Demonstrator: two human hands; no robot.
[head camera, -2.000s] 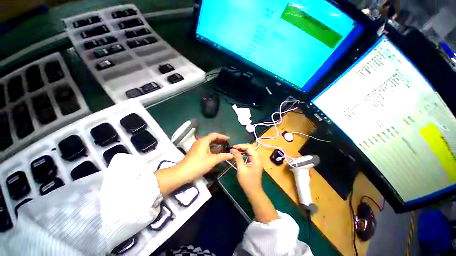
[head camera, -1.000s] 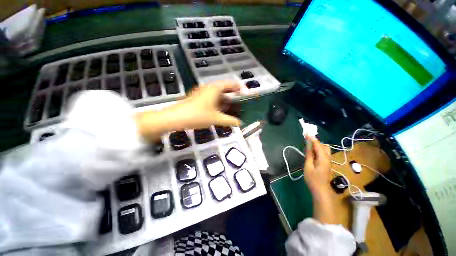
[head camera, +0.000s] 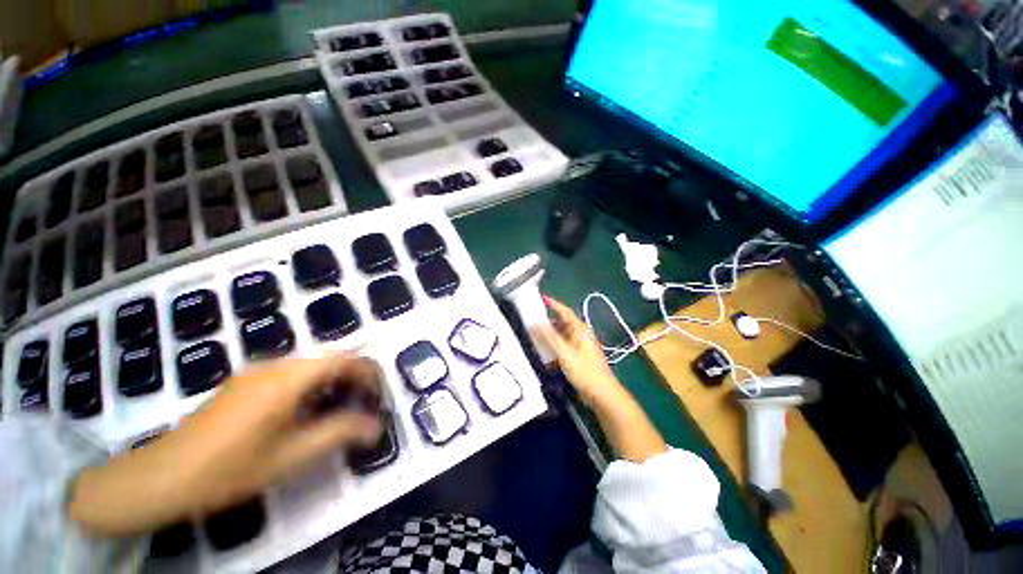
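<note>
My left hand (head camera: 252, 432), blurred, is over the large white tray (head camera: 314, 499). Its fingers close around a black rounded unit (head camera: 334, 390) just above the pockets; the blur hides the exact contact. Another black unit (head camera: 379, 446) lies under the fingertips. My right hand (head camera: 589, 359) is around the handle of a white barcode scanner (head camera: 523, 276) at the tray's right edge. Black units fill many pockets. Near the right end, several units show pale faces, such as one white-faced unit (head camera: 497, 387).
Two more white trays of units stand behind, one at the left (head camera: 337, 207) and one at the centre (head camera: 482, 126). White cables (head camera: 673, 320), a single black unit (head camera: 710, 366) and a second scanner (head camera: 767, 432) are at the right. A black mouse (head camera: 569, 222) lies before the cyan monitor (head camera: 696, 90).
My left hand has moved down from near the rear trays to the front tray. My right hand has left the white cable plug and taken hold of the scanner. The view has shifted right.
</note>
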